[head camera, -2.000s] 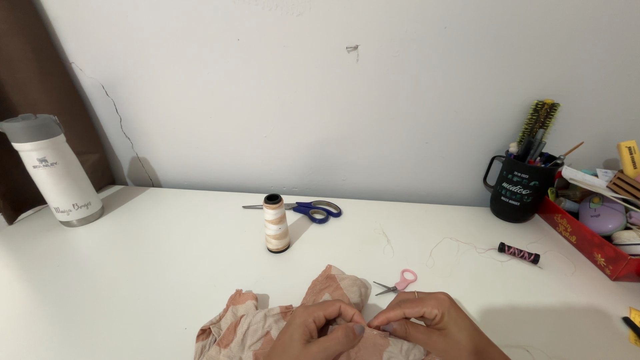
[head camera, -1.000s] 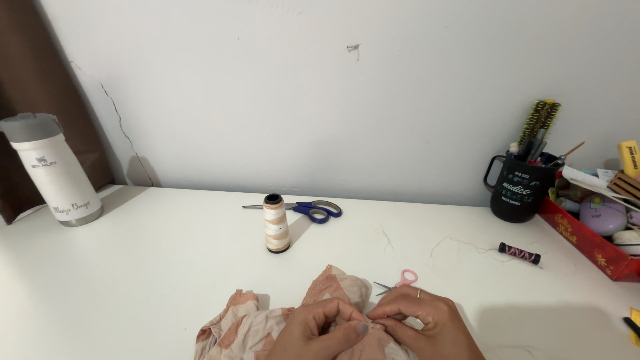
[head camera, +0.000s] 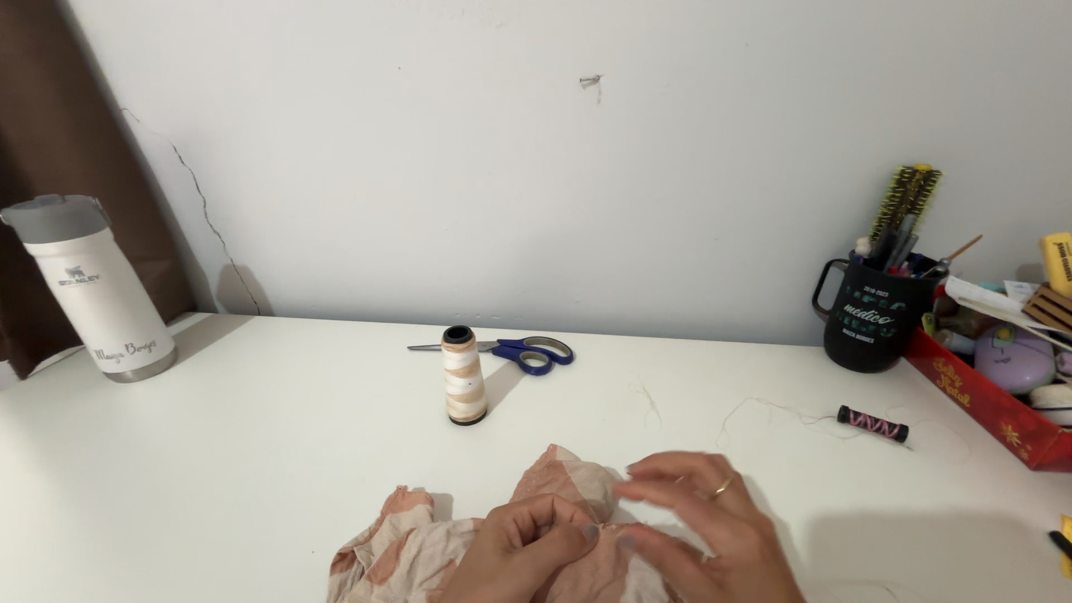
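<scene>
A piece of thin cream and salmon-pink patterned fabric (head camera: 419, 548) lies bunched at the table's front edge. My left hand (head camera: 528, 544) pinches a fold of it between thumb and forefinger. Just to the right, my right hand (head camera: 712, 528), with a ring on one finger, has thumb and fingers apart over the cloth; nothing is seen between them, though a needle or fine thread would be too small to tell. Beyond the fabric stands a cone of white and tan thread (head camera: 465, 377), with blue-handled scissors (head camera: 532, 352) lying behind it.
A small black spool with pink thread (head camera: 873, 424) lies at right, loose thread (head camera: 758, 402) beside it. A black mug (head camera: 867, 318) holds pens and a round brush. Next to it is a red box (head camera: 976, 402) of odds and ends. A white Stanley bottle (head camera: 109, 293) stands at left.
My right hand has opened and lifted away from the pinched fold, where its fingertips met my left hand's before. It now hides the small pink-handled scissors seen earlier. My left hand keeps its place.
</scene>
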